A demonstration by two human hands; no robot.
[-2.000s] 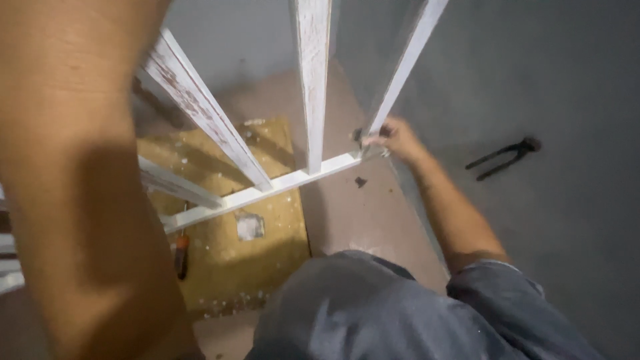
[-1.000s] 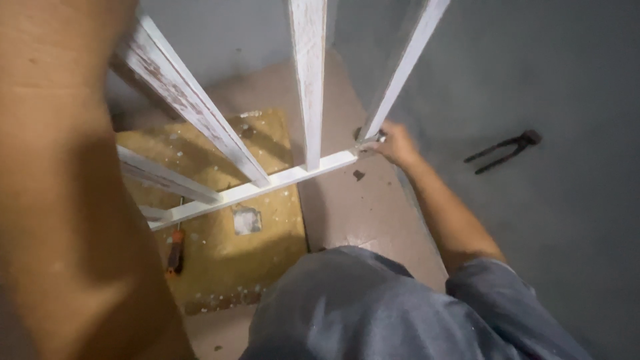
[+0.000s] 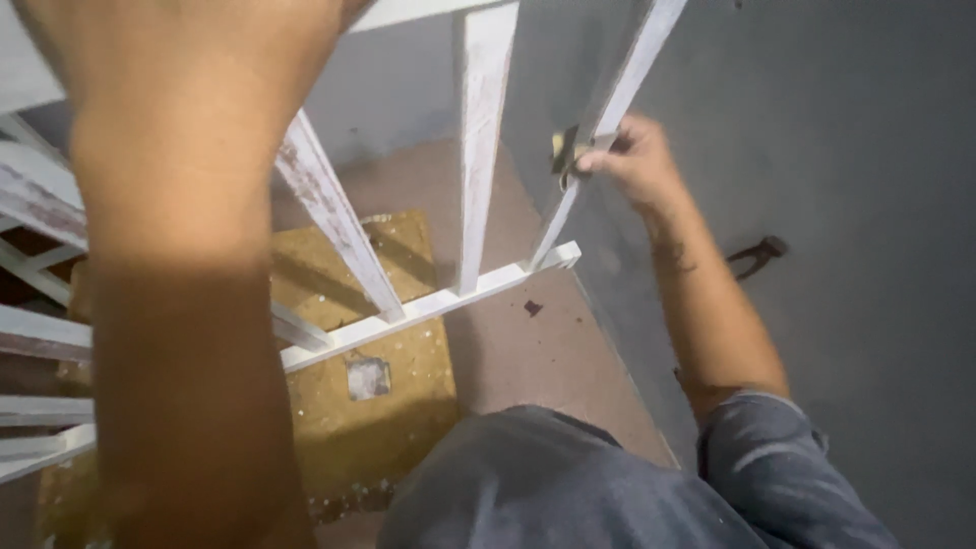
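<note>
My right hand [image 3: 629, 156] is closed around a folded piece of sandpaper [image 3: 566, 150], which wraps the rightmost slat [image 3: 634, 65] of a white wooden frame. Paint on the slats is worn and patchy, as on the middle slat [image 3: 484, 114]. Their lower ends meet a white bottom rail [image 3: 427, 306]. My left forearm [image 3: 183, 305] fills the left side of the view, raised near the frame's top rail [image 3: 404, 11]; its fingers are out of the picture, so what they hold cannot be seen.
Beneath the frame is a yellow, paint-spattered stool or board [image 3: 381, 450] with a square hole. A pinkish-brown board [image 3: 564, 374] lies under it. Dark pincers [image 3: 759, 255] rest on the grey floor at the right, partly behind my right forearm. My clothed knee [image 3: 526, 473] is at the bottom.
My right hand has moved up the rightmost slat from its lower end at the bottom rail, where both earlier frames show it. The view has shifted somewhat.
</note>
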